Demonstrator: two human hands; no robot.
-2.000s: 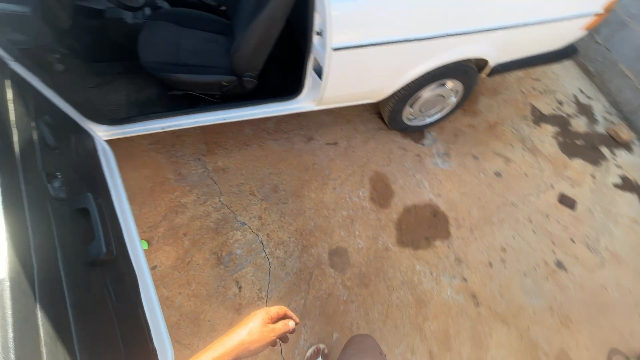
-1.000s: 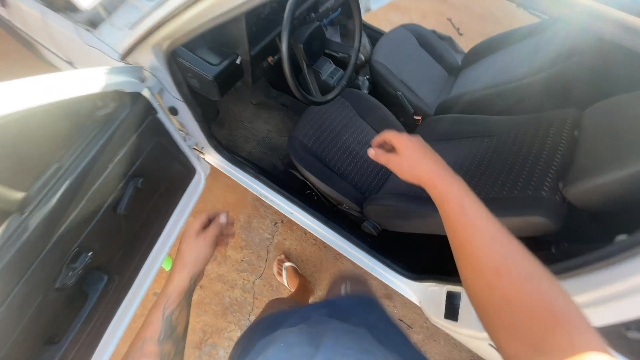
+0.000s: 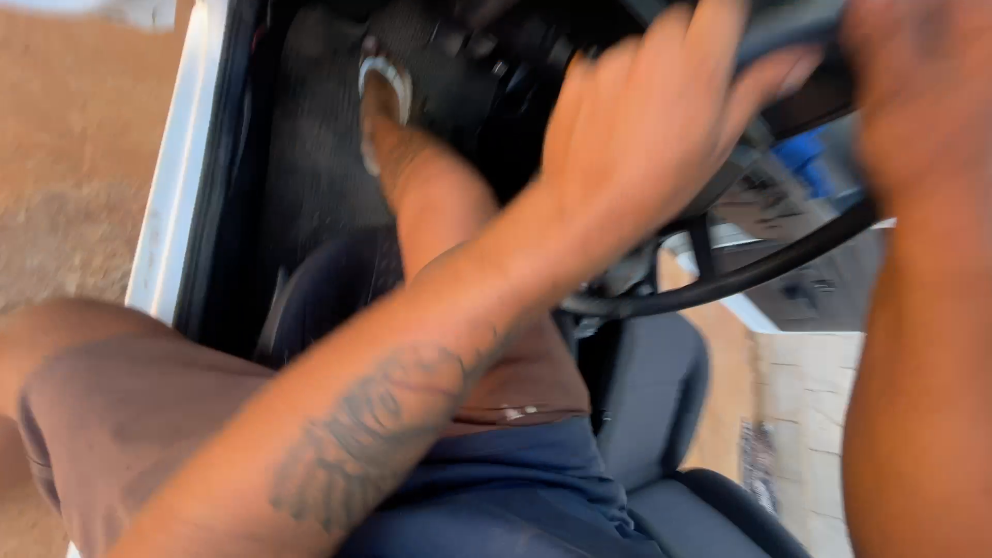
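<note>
The black steering wheel (image 3: 721, 291) of a car fills the upper right, seen at a slant. My left hand (image 3: 643, 116) is closed around its upper rim, with the thumb lying along the near side of the rim. At the top right edge my right hand (image 3: 922, 93) is blurred and overlaps the wheel's rim. The frame cuts part of it off, so its finger grip cannot be made out. Both forearms reach up from below, the left one crossing above my lap.
One foot in a white-strapped sandal (image 3: 384, 85) rests on the dark car floor (image 3: 310, 147). The white door sill (image 3: 174, 170) runs along the left, with brown ground outside. A grey passenger seat (image 3: 659, 380) stands at the right. Pedals at the top are dim and blurred.
I have gone from standing beside the open car door to sitting on the driver's seat. My left hand has moved from beside the doorway onto the steering wheel. The view has turned strongly.
</note>
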